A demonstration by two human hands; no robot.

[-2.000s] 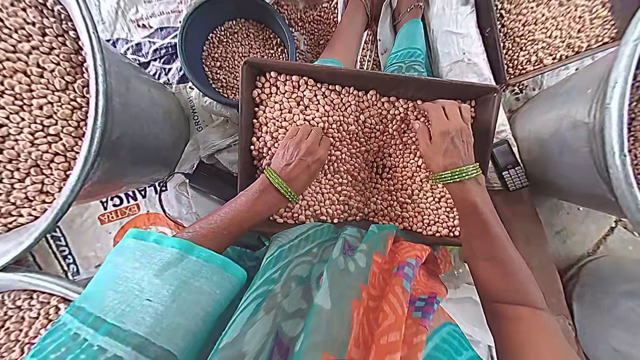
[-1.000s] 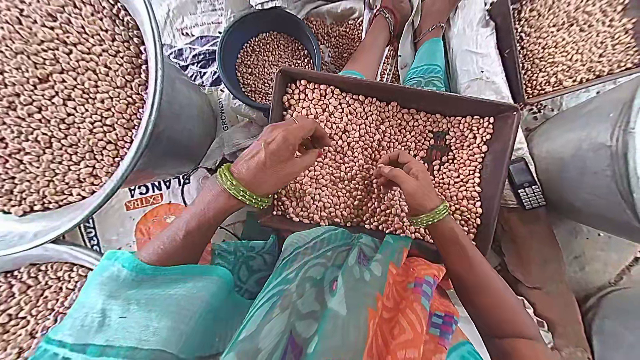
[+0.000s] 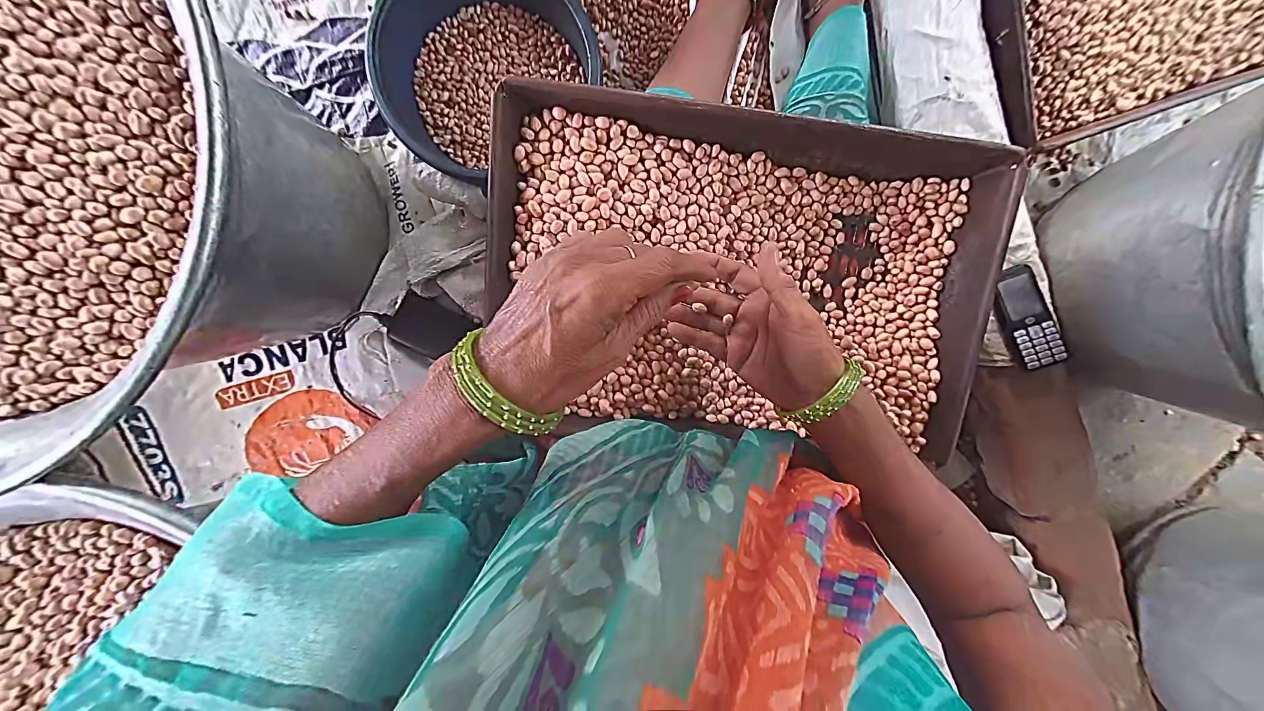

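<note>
A brown rectangular tray (image 3: 760,123) lies tilted across my lap, spread with pinkish-tan kernels (image 3: 632,168) that look like shelled peanuts. Above its middle my left hand (image 3: 583,316), back up and wearing a green bangle, has its thumb and forefinger drawn close together. My right hand (image 3: 780,331), also with a green bangle, is turned palm partly up with curled fingers. The fingertips of both hands meet or overlap. Small kernels show among the right fingers; whether they lie on them or behind is unclear. The tray's dark bottom shows right of my right hand.
Large metal vessels of kernels (image 3: 212,197) stand at left, more metal vessels (image 3: 1165,237) at right. A dark blue tub (image 3: 385,99) of kernels sits beyond the tray, and another tray (image 3: 1007,69) is at upper right. A keypad phone (image 3: 1030,316) lies beside my tray; printed sacks (image 3: 207,434) cover the floor.
Both hands were down on the kernels two seconds ago and apart above them one second ago. Now they are together over the tray's middle, the right hand turned palm partly up.
</note>
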